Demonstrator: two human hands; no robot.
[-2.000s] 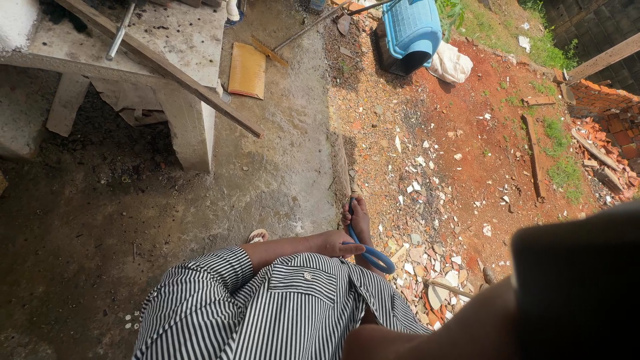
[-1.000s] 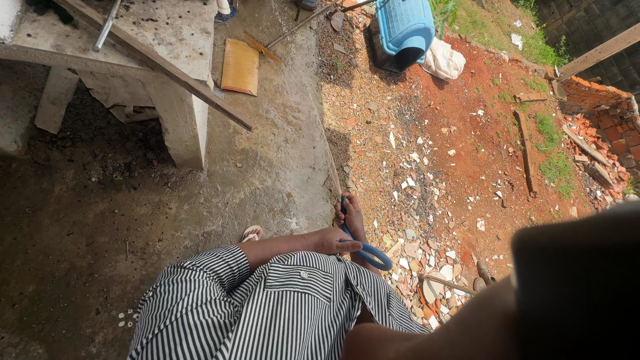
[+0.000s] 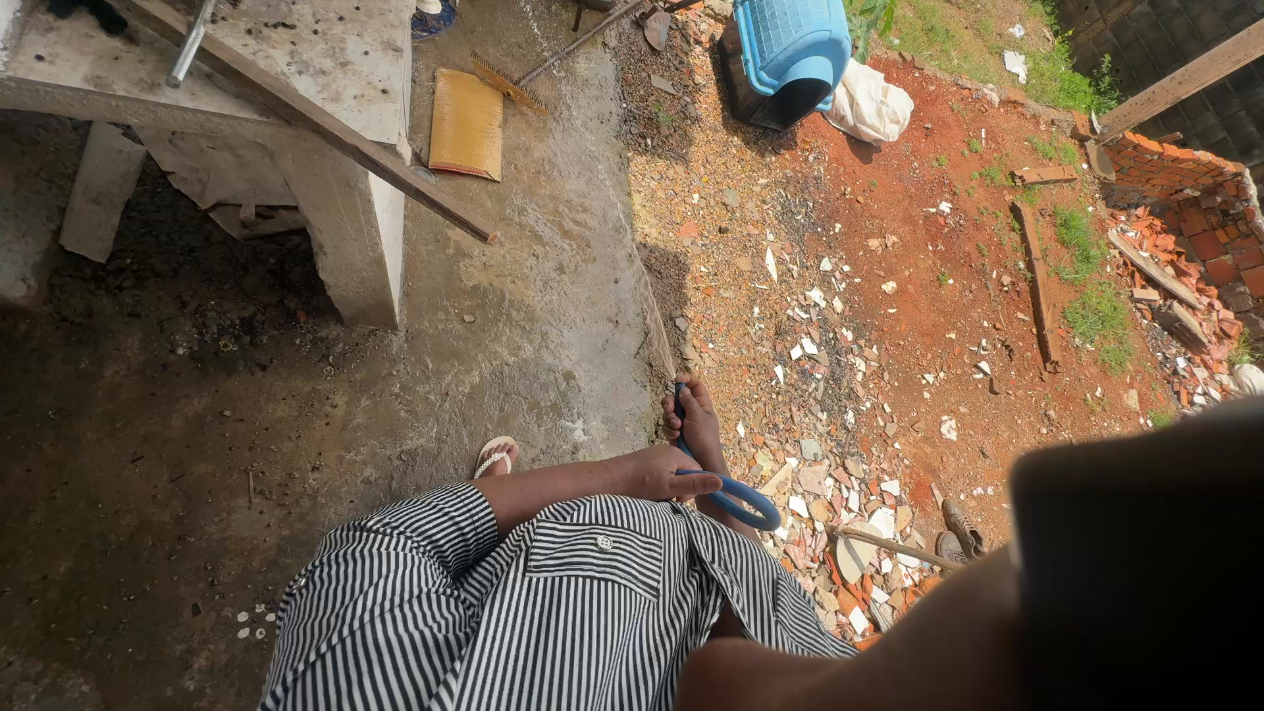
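My left hand [image 3: 662, 474], its arm coming across from the left, is closed on a blue hose [image 3: 746, 504] that bends in a loop to its right. Just above it, my right hand [image 3: 696, 420] grips the hose near its end. A thin spray of water [image 3: 652, 316] leaves that end toward the top of the view, over the edge of the wet concrete floor [image 3: 533, 296]. A push broom [image 3: 509, 84] lies on the concrete beside a yellow rectangular piece [image 3: 466, 123]. Part of my right forearm is hidden by the striped shirt.
A concrete bench [image 3: 355, 237] with a wooden plank [image 3: 395, 178] jutting from it stands at left. A blue pet carrier [image 3: 790, 59] and a white sack [image 3: 874, 104] sit on the dirt. Broken tiles [image 3: 854, 553], a stick [image 3: 899, 545] and shoes [image 3: 958, 533] lie at lower right.
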